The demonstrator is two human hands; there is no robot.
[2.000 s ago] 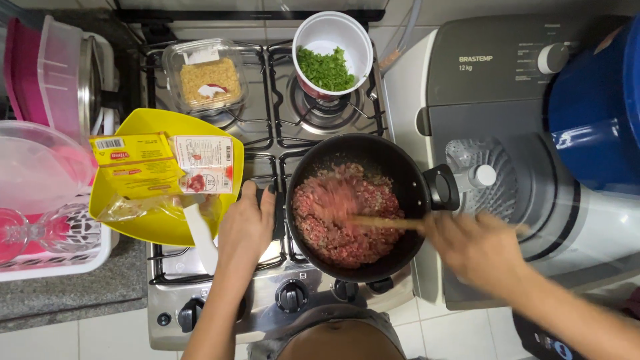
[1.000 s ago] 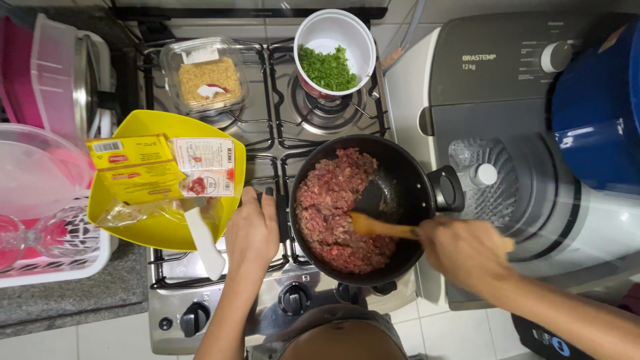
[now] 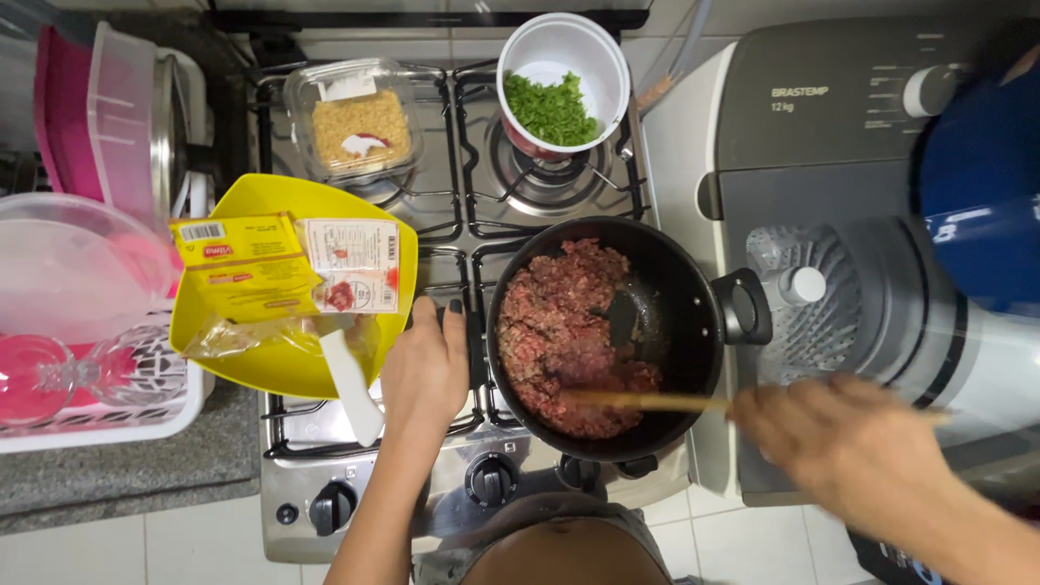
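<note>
A black two-handled pot (image 3: 670, 276) stands on the front right of the stove, with browning ground meat (image 3: 561, 325) over its left and lower part and bare bottom at the upper right. My right hand (image 3: 829, 447), blurred, is closed around a wooden spoon (image 3: 658, 400) whose far end lies in the meat. My left hand (image 3: 429, 366) grips the pot's left handle (image 3: 475, 348), partly hidden by the fingers. Just left of that hand, a yellow bowl (image 3: 236, 195) holds opened packaging (image 3: 252, 260) and a white-handled utensil (image 3: 351, 390) sticking out over its edge.
Behind the pot stands a white tub (image 3: 611, 73) of chopped green herbs (image 3: 552, 110). A clear plastic box (image 3: 357, 122) of yellowish crumbs sits at the back left. Control knobs (image 3: 491, 479) line the stove front. A dish rack (image 3: 187, 406) is left, a washing machine (image 3: 812, 146) right.
My right hand and the spoon have moved toward the front of the pot since a second ago. The meat has shifted, and the bare patch at the upper right has changed shape. My left hand stays at the handle.
</note>
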